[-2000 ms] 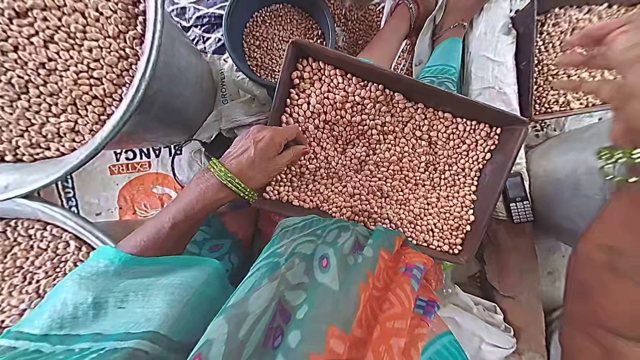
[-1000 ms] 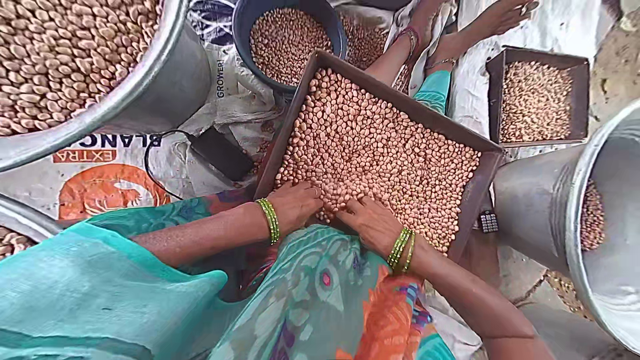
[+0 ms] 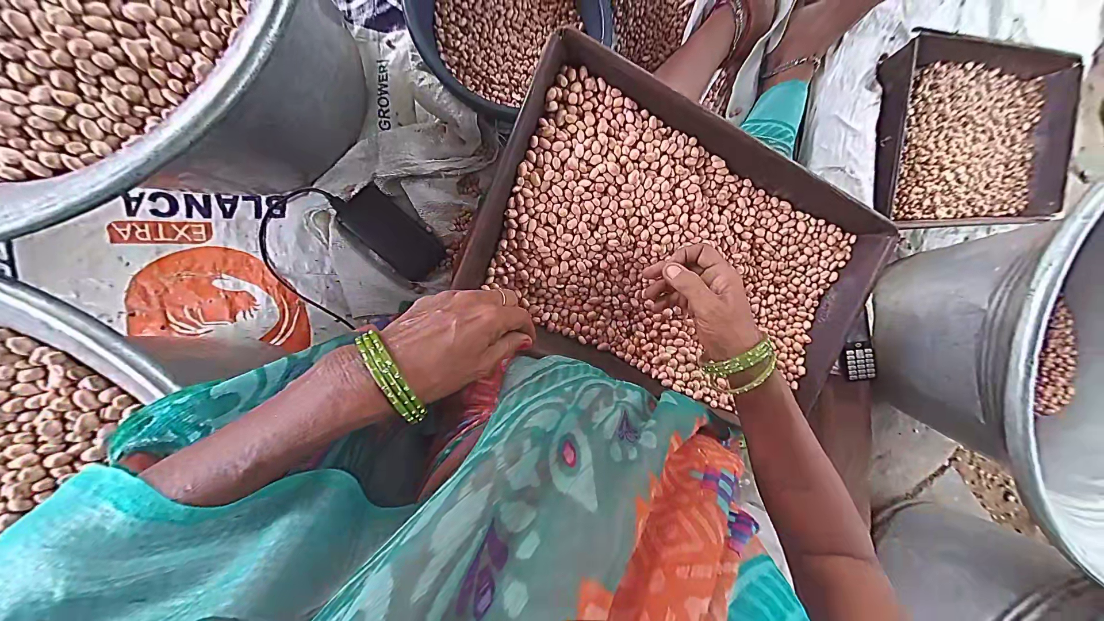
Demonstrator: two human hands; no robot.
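A dark rectangular metal tray (image 3: 733,142) lies tilted across the view by my lap, spread with pinkish-brown shelled nuts or beans (image 3: 621,190). My left hand (image 3: 466,332), with green bangles and a ring, rests at the tray's near left corner; its fingertips curl down and are partly hidden, so whether they grip the rim cannot be told. Over the nuts, right of the tray's middle, is my right hand (image 3: 699,289), also in green bangles. Its fingers are loosely curled, thumb near the forefinger, and whether a nut is between them cannot be made out.
Large metal pots of nuts stand at upper left (image 3: 259,112) and lower left (image 3: 78,332). Another metal pot (image 3: 1022,345) is at right. A blue tub (image 3: 423,52) and a smaller tray (image 3: 888,147) hold more. A black device with a cord (image 3: 392,233), a keypad phone (image 3: 860,360) and printed sacks lie around.
My left hand has moved left from the nuts to the tray's near left corner. My right hand has lifted from the near edge and moved farther over the nuts.
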